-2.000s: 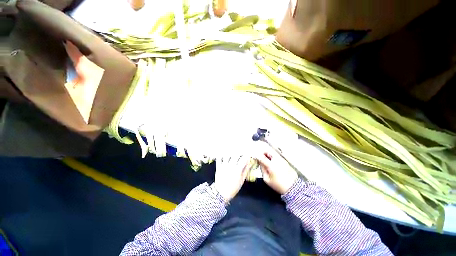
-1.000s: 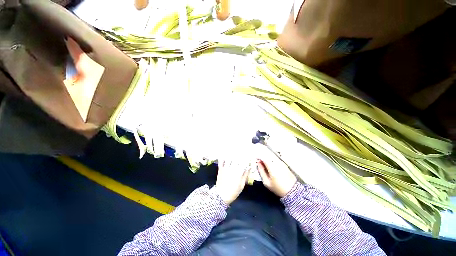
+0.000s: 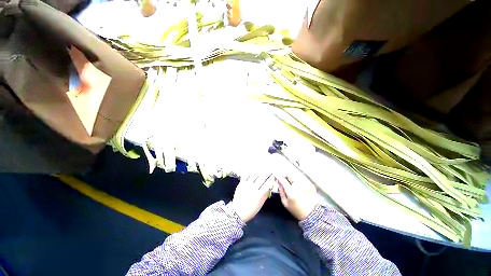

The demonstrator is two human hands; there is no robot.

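Observation:
My left hand (image 3: 252,195) and my right hand (image 3: 297,195) meet at the near edge of the white table (image 3: 231,108), fingertips close together. A small pale yellow strip end (image 3: 274,188) is pinched between them, mostly hidden by the fingers and glare. A small tool with a dark head (image 3: 277,146) and a thin shaft lies on the table just beyond my right hand. A big heap of long yellow-green strips (image 3: 371,129) lies at the right. Shorter strip ends (image 3: 153,153) hang over the table edge at the left.
A brown bag (image 3: 121,81) with a white and orange card stands at the left. Another brown bag (image 3: 334,32) with a small dark blue label stands at the back right. More strips (image 3: 177,51) lie across the back. A yellow floor line (image 3: 118,205) runs at the lower left.
The hands stay together at the table edge and have shifted slightly; less of the strip end shows between them. The view has moved a little. The tool lies in the same place.

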